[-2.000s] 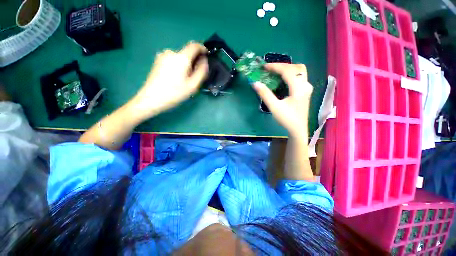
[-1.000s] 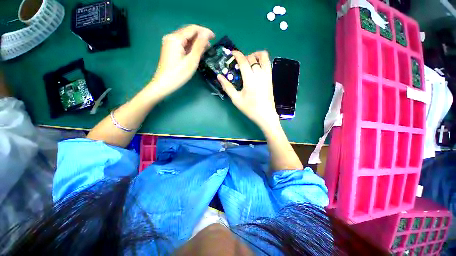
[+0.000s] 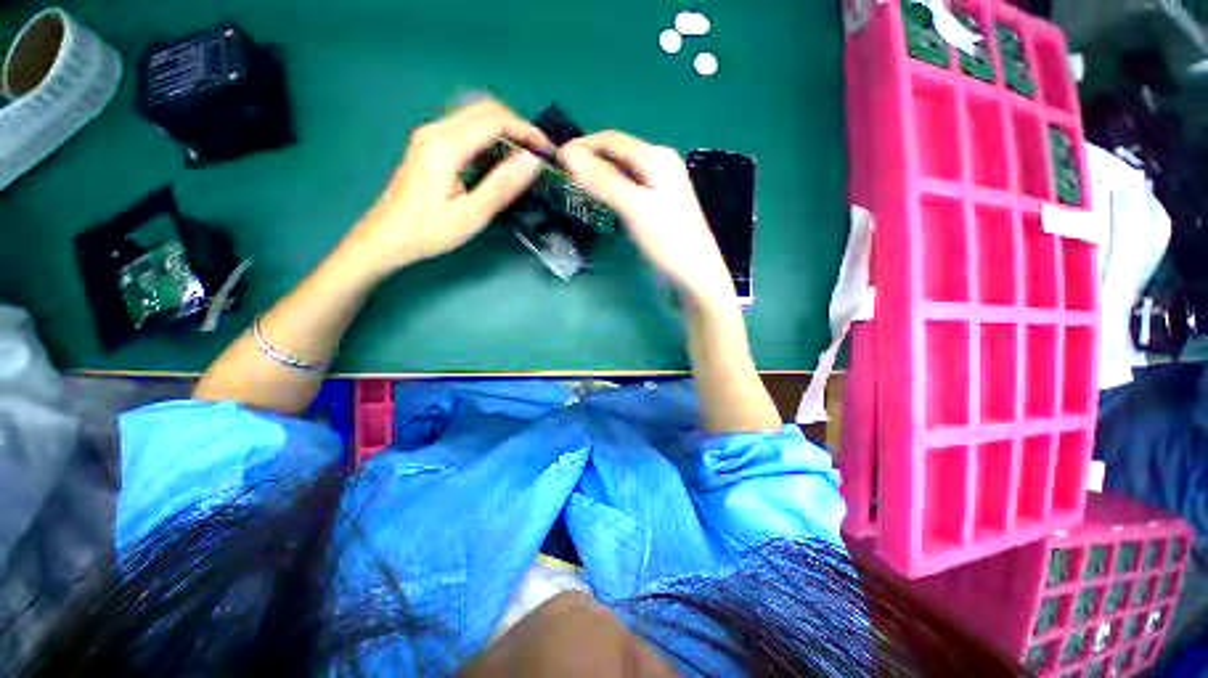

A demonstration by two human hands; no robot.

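A green circuit board (image 3: 578,203) is between my two hands, tilted over a black housing (image 3: 560,249) on the green mat. My left hand (image 3: 457,179) is at the board's upper left, thumb and fingers closed on its edge. My right hand (image 3: 645,199) is at its upper right, with the fingertips on the board or housing edge. The two hands' fingertips nearly meet. The hands hide most of the housing, and I cannot tell how far the board sits inside it.
A phone (image 3: 722,219) lies right of my right hand. A housing with a board (image 3: 162,281), black units (image 3: 212,90) and a label roll (image 3: 60,86) lie left. White discs (image 3: 686,29) lie at the back. A pink divided tray (image 3: 943,305) stands right, above another pink tray (image 3: 1047,583).
The board went from my right hand beside the housing to the housing, and now tilts up between both hands. My left hand has closed in on it. The view has shifted slightly.
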